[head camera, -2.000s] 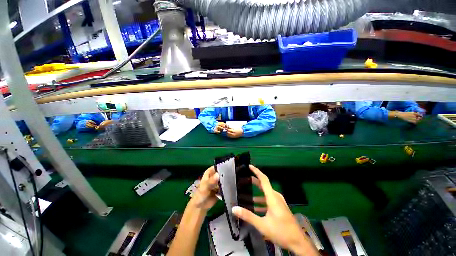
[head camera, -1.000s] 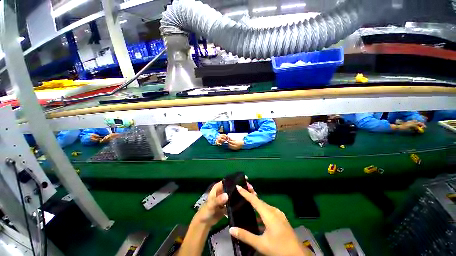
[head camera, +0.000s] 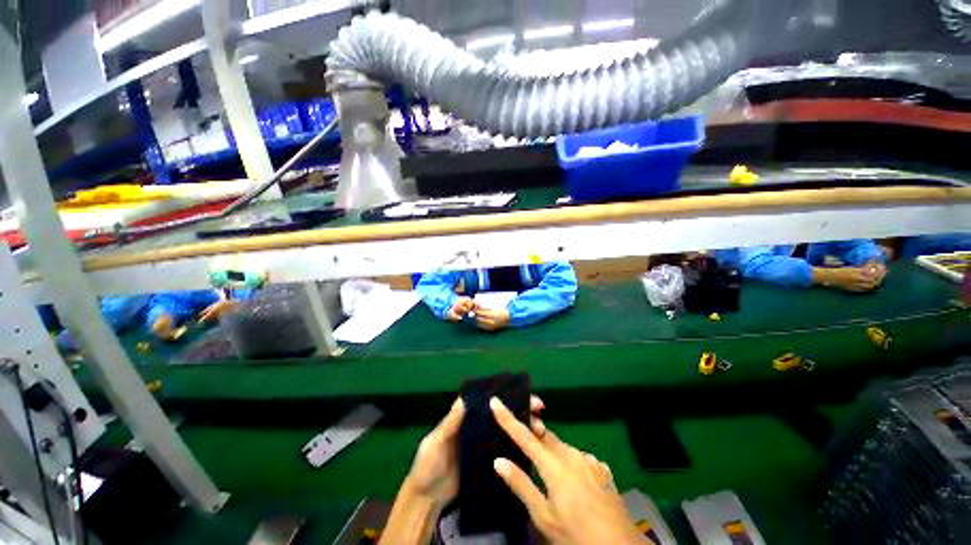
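Observation:
A joined phone stands tilted in front of me, black face towards me. My left hand grips its left edge. My right hand holds its right edge, with index finger and thumb lying on the black face. The fingers behind the phone are mostly hidden. Below it, a silver phone housing shows only in part. More housings lie in the near row, such as one with black and orange parts at the right.
A grey plate lies left on the green belt. A black screen lies right. Stacked trays stand far right. Small yellow parts lie along the belt's far edge. A white frame rail crosses ahead. Blue-sleeved workers sit opposite.
The silver-faced part and black part, apart like a book two seconds ago, are now closed together. The black face has turned towards me. My right fingers have moved onto it.

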